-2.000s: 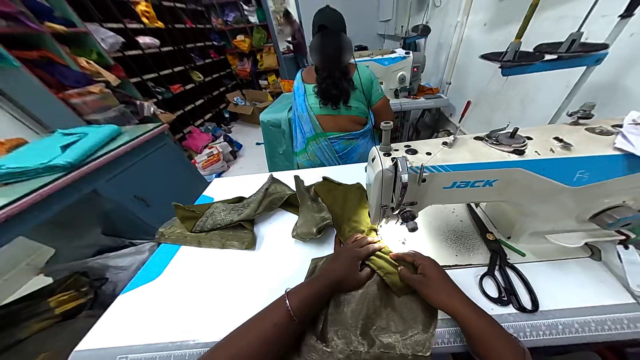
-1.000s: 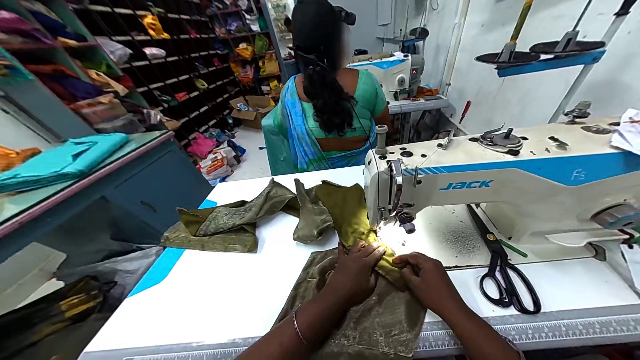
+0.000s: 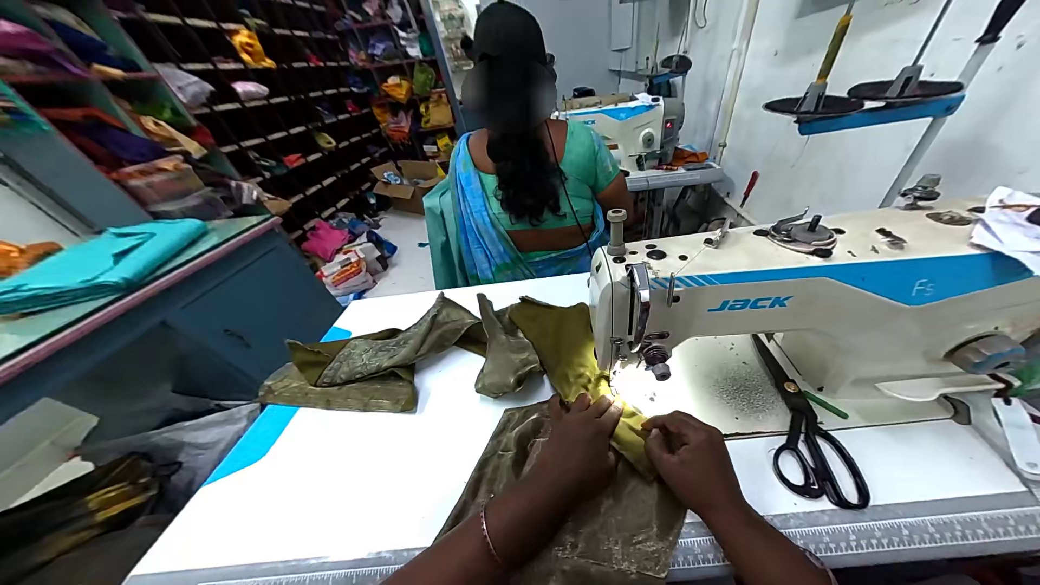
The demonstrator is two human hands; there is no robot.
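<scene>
Olive-green fabric (image 3: 561,333) passes beside the needle area of a white and blue Jack sewing machine (image 3: 812,305). My left hand (image 3: 581,443) lies on the fabric with its fingertips just in front of the lit presser foot area. My right hand (image 3: 691,455) pinches the fabric's right edge between thumb and finger. A darker olive piece (image 3: 601,528) hangs over the table edge beneath both hands. More of the cloth (image 3: 382,366) lies crumpled on the left of the table. The needle and presser foot are hidden by glare.
Black-handled scissors (image 3: 812,447) and a green tool (image 3: 825,405) lie right of my right hand. A measuring scale (image 3: 894,532) runs along the table's front edge. A person (image 3: 528,162) sits ahead at another machine (image 3: 626,122). Turquoise cloth (image 3: 106,260) rests on a side counter.
The lower fabric piece reaches less far left over the front of the table than two seconds ago. The person ahead has shifted in the seat. Both hands stay on the cloth by the needle.
</scene>
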